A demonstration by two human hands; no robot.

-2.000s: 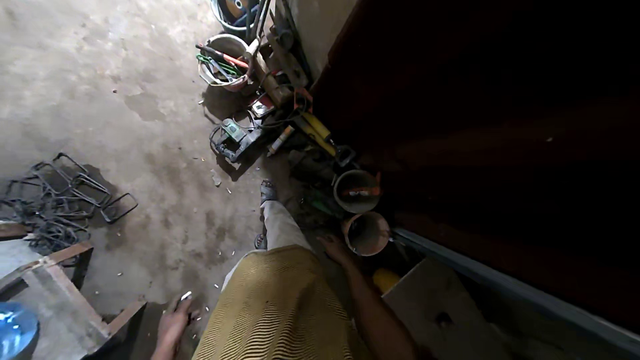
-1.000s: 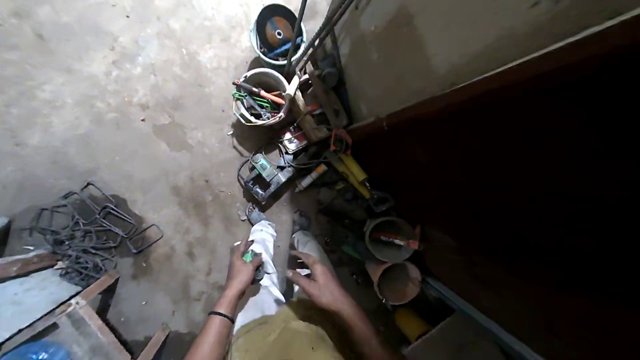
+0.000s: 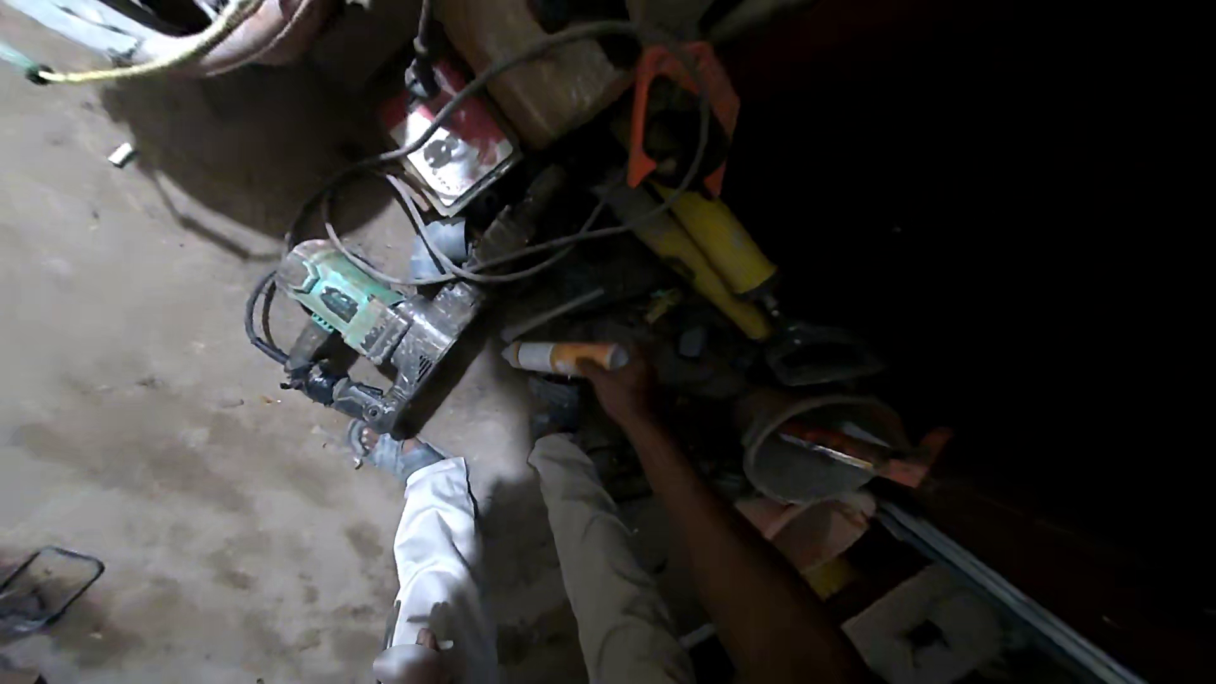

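Observation:
Near the middle, my right hand [image 3: 622, 382] has its fingers on the rear end of a white and orange sealant cartridge [image 3: 560, 358], which lies level with its nozzle end to the left. Only a small, dim part of my left hand [image 3: 429, 641] shows at the bottom edge over the pale trouser leg; its grip is hidden. Left of the cartridge, a green and grey corded power tool [image 3: 380, 328] rests on the floor beside my foot. Its dark cable loops above. A red and white box [image 3: 456, 147] is behind it.
Yellow-handled tools [image 3: 712, 247] and an orange-red handle or frame [image 3: 641, 114] are at the upper right. Two buckets, one grey [image 3: 788, 465] and one pinkish [image 3: 807, 532], stand at the right. A larger bucket [image 3: 275, 38] is at the top left, bent metal rods [image 3: 57, 551] at the lower left.
My right hand has moved forward from near my legs to the cartridge among the tools. My left hand, earlier before my legs with something green, is now mostly out of sight. The view has come closer.

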